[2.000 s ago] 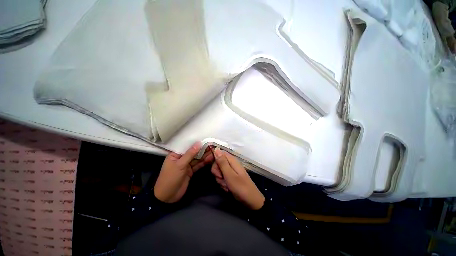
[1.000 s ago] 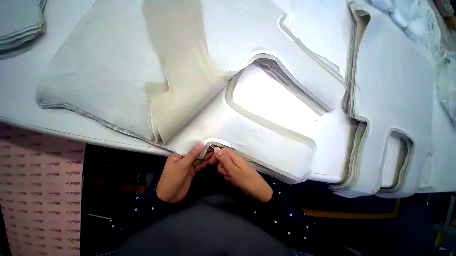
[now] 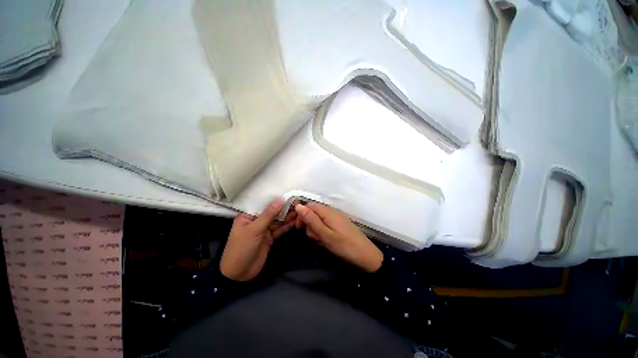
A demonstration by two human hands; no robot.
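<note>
The cut panel (image 3: 364,185), off-white with a large cutout, lies on top of a stack at the table's near edge. A small curved notch sits in its near edge. The turned-back panel part (image 3: 255,105), beige, lies folded over it. My left hand (image 3: 253,241) pinches the panel's edge at the left side of the notch, thumb on top. My right hand (image 3: 334,234) is at the notch, fingers closed round a small tool, probably the thread snips; only a tiny dark part shows between the hands.
A second panel stack (image 3: 594,154) with a rectangular cutout stands on the right. A left panel stack (image 3: 28,35) lies at the far left. Crumpled clear plastic bags (image 3: 587,28) lie at the back right. A pink printed sheet (image 3: 63,273) hangs below the table's left edge.
The view has shifted slightly. My right hand has turned a little at the notch, and the red part between the hands no longer shows clearly. My left hand keeps its grip.
</note>
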